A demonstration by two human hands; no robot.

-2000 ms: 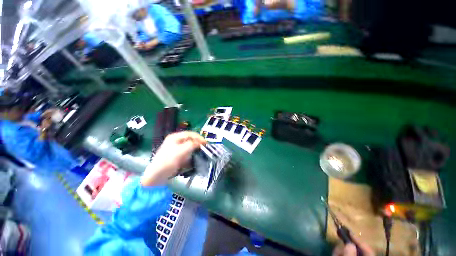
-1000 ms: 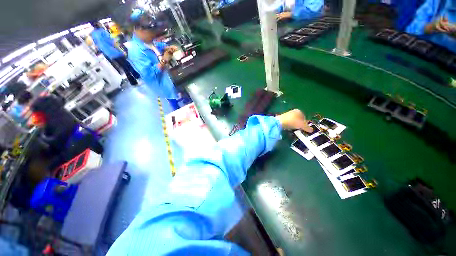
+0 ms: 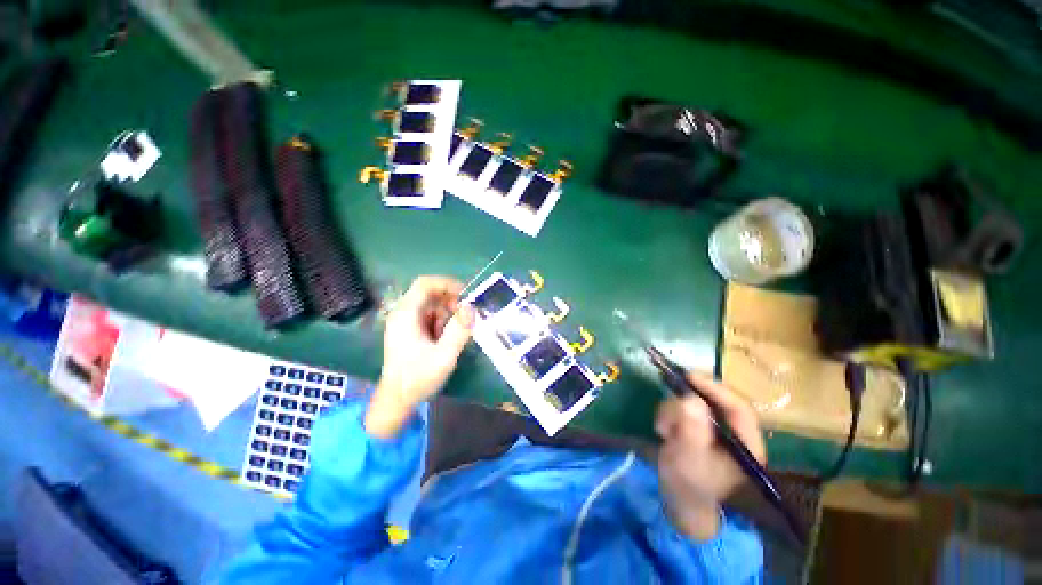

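A white carrier strip [image 3: 520, 371] with several dark LCD modules [image 3: 544, 355] lies at the bench's front edge, its orange-gold flex tails [image 3: 583, 339] pointing up and right. My left hand [image 3: 423, 343] is at the strip's upper left end, fingertips pinched on a thin silvery strand, likely solder wire [image 3: 485, 270]. My right hand [image 3: 706, 448] holds the black soldering iron [image 3: 720, 423] like a pen, its tip right of the flex tails and apart from them. Two more strips [image 3: 449, 137] with modules lie beyond, touching or overlapping.
Ribbed dark bundles [image 3: 309, 234] and a green object [image 3: 109, 223] lie left. A black pouch or tray [image 3: 668, 151] is beyond. A tape roll [image 3: 762, 240], tan board [image 3: 800, 360] and soldering station [image 3: 874, 286] stand right. A grid sheet [image 3: 295, 425] is below the bench edge.
The view has swung back over the bench. My left hand has drawn back from the far strips to a strip in front of me. Those far strips lie in a different arrangement. The right hand shows again.
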